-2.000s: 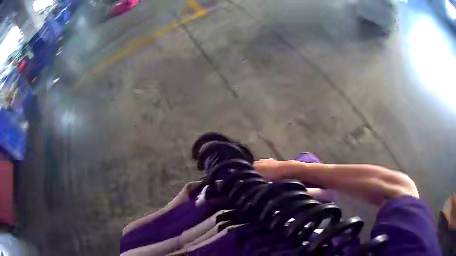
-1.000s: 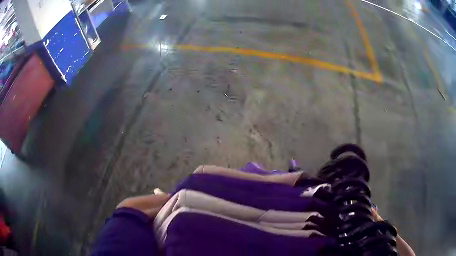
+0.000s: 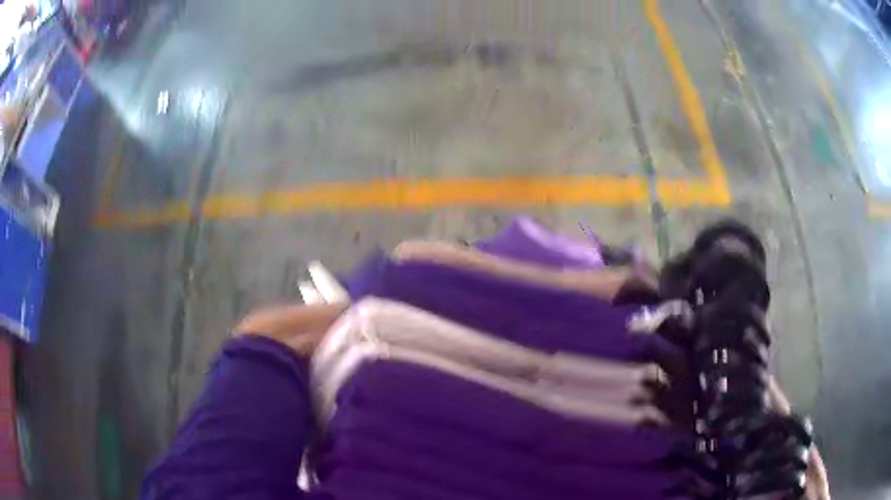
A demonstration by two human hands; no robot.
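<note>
A bunch of dark purple garments (image 3: pixel 488 420) with several pale pinkish-white ones (image 3: pixel 449 342) lies across my front, shoulders stacked, above the floor. Their black hanger hooks (image 3: pixel 728 342) form a coil at the right end. My left hand (image 3: pixel 298 324) is at the left end of the bunch and holds it, its fingers hidden behind the cloth. A small white piece (image 3: pixel 322 282) sticks up beside it. My right arm shows only as slivers of skin behind the hooks. My right hand is hidden there, so its grip cannot be told. A lighter purple cloth (image 3: pixel 540 243) shows beyond the bunch.
A grey-green floor (image 3: pixel 410 117) with a yellow line (image 3: pixel 420 193) crossing ahead and turning away at the right. A blue panel (image 3: pixel 21 278) stands at the left edge with a red surface (image 3: pixel 10 420) below it. Bright glare lies at the upper left and right.
The view has swung left and moved forward; the yellow line is nearer. The bunch, pointing away from me at first, now lies crosswise, hooks right. My left arm has come into view; my right hand has become hidden.
</note>
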